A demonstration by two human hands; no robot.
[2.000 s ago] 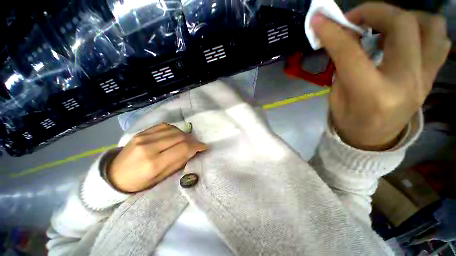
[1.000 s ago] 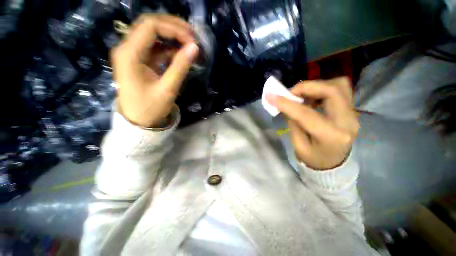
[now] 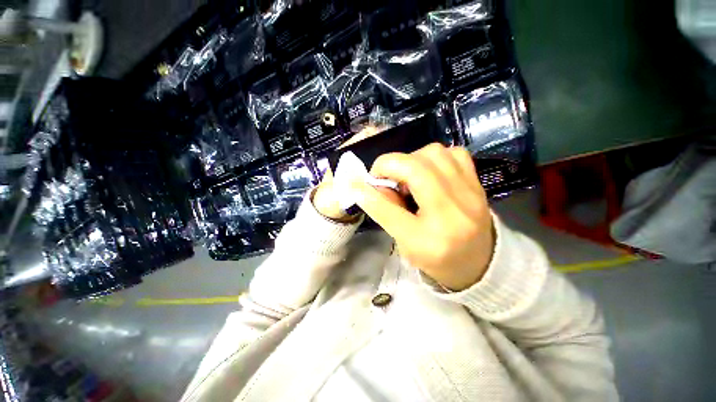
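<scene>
My right hand point(image 3: 443, 208) pinches a folded white wiping cloth point(image 3: 351, 169) between thumb and fingers. My left hand point(image 3: 336, 196) is mostly hidden behind the cloth and right hand. It holds a flat black unit point(image 3: 392, 144), whose plain dark face shows above my right hand; the cloth is close to it, contact cannot be told. Behind the hands lies a large black tray of units point(image 3: 502, 174) in rows, with small white print, under crinkled clear plastic film point(image 3: 400, 78) with bright glare.
A black layered stack point(image 3: 118, 212) with shiny plastic edges stands at the left. A green mat point(image 3: 604, 86) lies at upper right. Below it are a red frame point(image 3: 553, 204) and a person's grey clothing point(image 3: 675, 204). A yellow line point(image 3: 188, 301) crosses the grey floor.
My hands have come together over the tray's near edge, the cloth moving left. A black unit now shows in my left hand. The view has shifted, showing more of the tray and the left stack.
</scene>
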